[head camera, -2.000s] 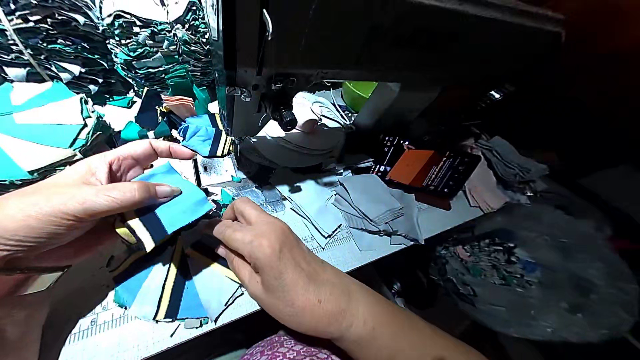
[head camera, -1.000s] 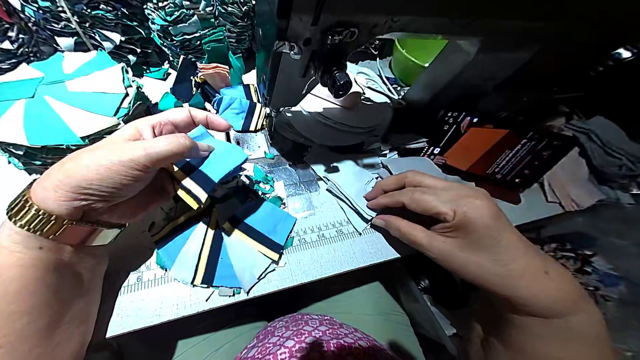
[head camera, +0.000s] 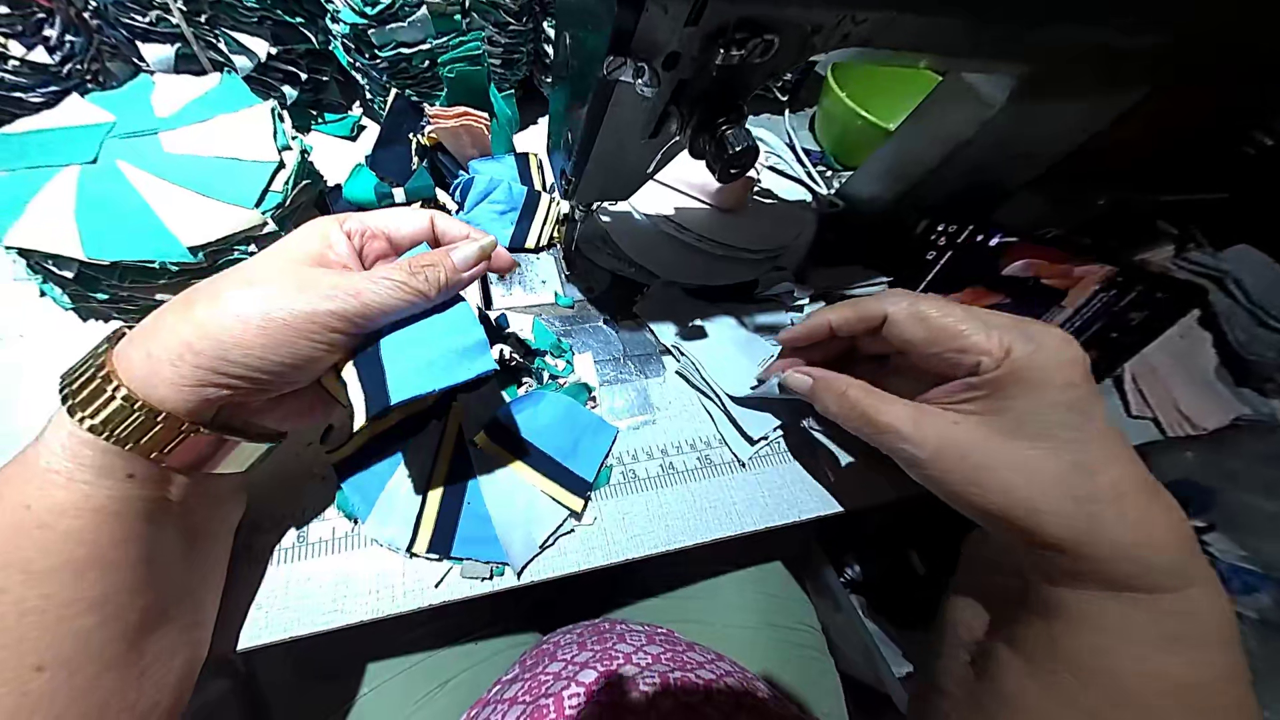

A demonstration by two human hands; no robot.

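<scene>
My left hand (head camera: 330, 310), with a gold-coloured watch on its wrist, holds a blue fabric piece (head camera: 430, 350) with a dark and pale stripe. Below it a fan of blue, pale and striped fabric wedges (head camera: 490, 490) lies on the table. My right hand (head camera: 930, 400) pinches the corner of a light grey fabric piece (head camera: 735, 350) on a small stack between thumb and finger. Near the sewing machine's needle area (head camera: 580, 205) lies a folded blue striped cloth (head camera: 505, 200). Small green and white scraps (head camera: 545, 360) lie between my hands.
The dark sewing machine (head camera: 640, 110) stands at the back. Round stacks of green and white wedges (head camera: 140, 180) are at the left. A green bowl (head camera: 870, 110) sits behind the machine head. A lit screen (head camera: 1040, 280) is at the right. Printed ruler marks (head camera: 670, 475) run along the table edge.
My right hand has moved from beside the left hand to the grey stack on the right and now grips a piece's corner. My left hand still holds the blue piece. The view has shifted.
</scene>
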